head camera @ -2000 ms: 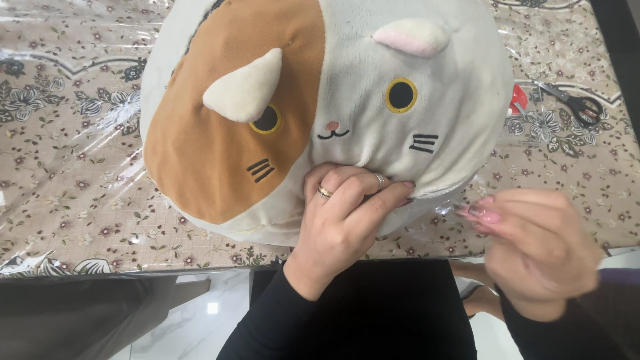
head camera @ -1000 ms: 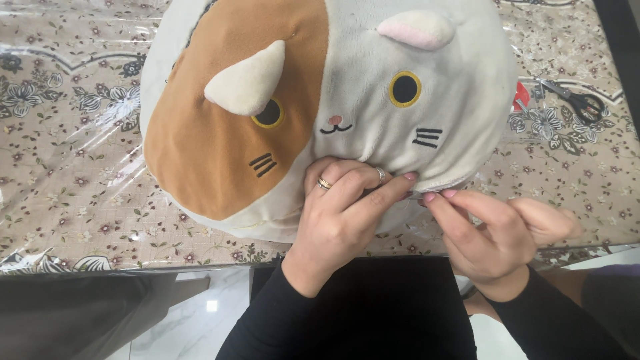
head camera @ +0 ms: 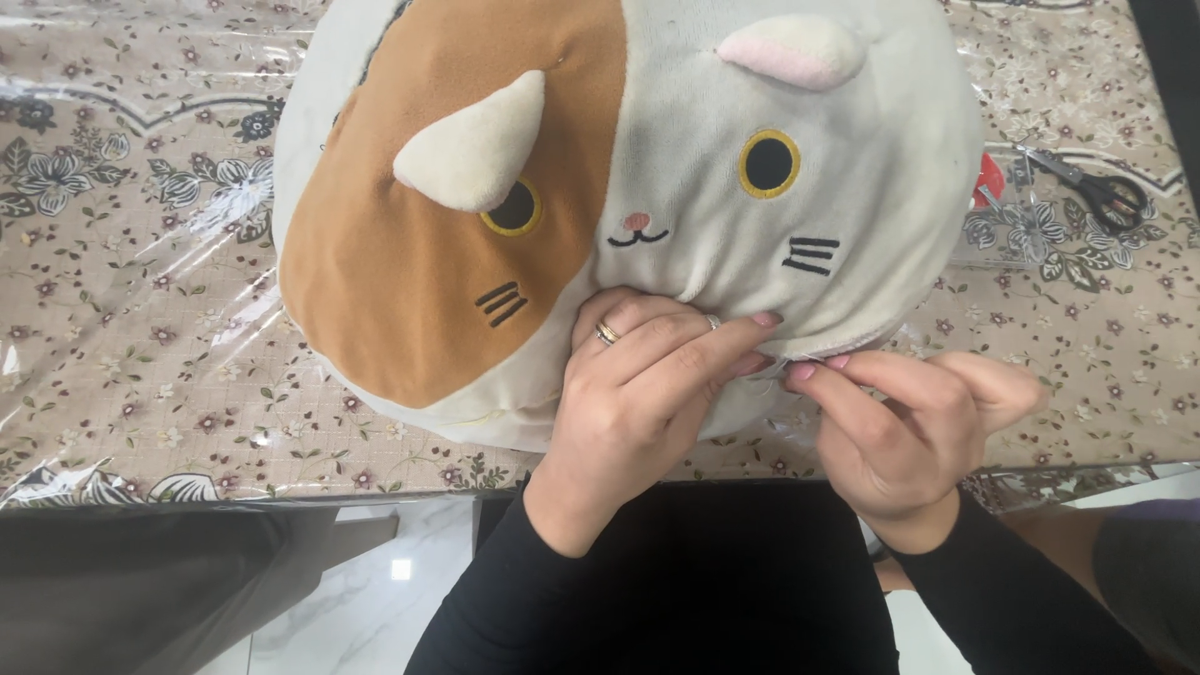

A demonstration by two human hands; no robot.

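A round plush cat cushion (head camera: pixel 694 141), white with an orange patch, lies face up before me, its lower edge toward my body. My left hand (head camera: pixel 647 375), with rings on it, pinches the fabric at that lower edge, below the stitched mouth. Just to its right, my right hand (head camera: pixel 900 422) has thumb and index finger closed at the seam (head camera: pixel 853 343), on something small and thin that looks like a needle. Fine thread ends (head camera: pixel 780 367) show between the hands. The fingertips partly hide the seam there.
Black-handled scissors (head camera: pixel 1097 192) lie right of the cushion, by a clear plastic case (head camera: pixel 1027 220) and a red item (head camera: pixel 988 181). A clear sheet covers the floral tablecloth (head camera: pixel 169 375). Another person's arm (head camera: pixel 1050 548) shows at lower right, and a dark chair (head camera: pixel 141 581) at lower left.
My right hand was raised away to the right of the cushion two seconds ago; it came left to the seam beside my left hand, and stays there. My left hand keeps its place.
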